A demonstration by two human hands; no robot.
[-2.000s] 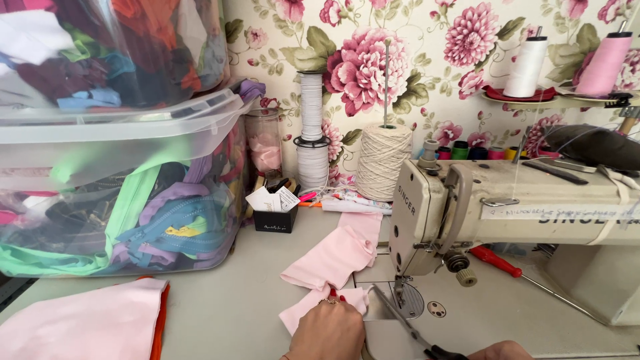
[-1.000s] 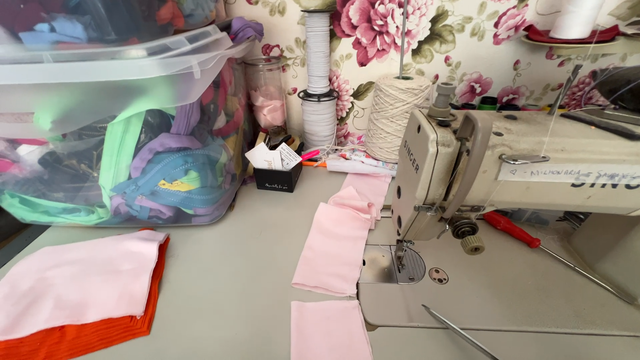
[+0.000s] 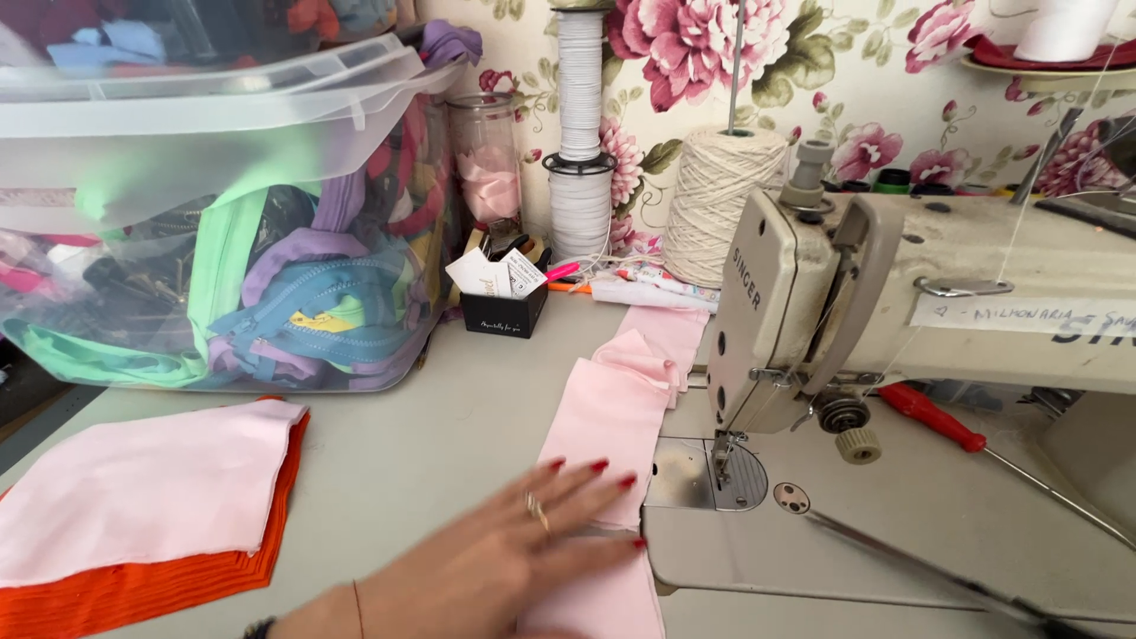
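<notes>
My left hand point(image 3: 497, 541), wearing a ring and with red nails, lies spread over the pink fabric strip point(image 3: 612, 417), fingertips on its lower part. A separate pink fabric piece point(image 3: 612, 590) lies below, partly under the hand. The strip runs up along the left side of the Singer sewing machine point(image 3: 772, 293), beside its needle plate point(image 3: 710, 475). From the lower right a dark, blurred pair of scissors point(image 3: 932, 568) points toward the plate; the hand at its handles is out of view. Pink fabric point(image 3: 151, 488) rests on orange ribbed fabric point(image 3: 133, 595) at the left.
Clear plastic bins point(image 3: 195, 115) of zippers and fabric stand at the back left. Near them are a small black box with cards point(image 3: 501, 315), a glass jar point(image 3: 486, 169), elastic spools point(image 3: 580, 133) and a cone of cord point(image 3: 719, 204). A red-handled screwdriver point(image 3: 941, 422) lies under the machine arm.
My left hand, out of view a second ago, has come in over the pink fabric. Two seconds ago it was on the lower pink piece, and part of my right hand showed at the bottom edge.
</notes>
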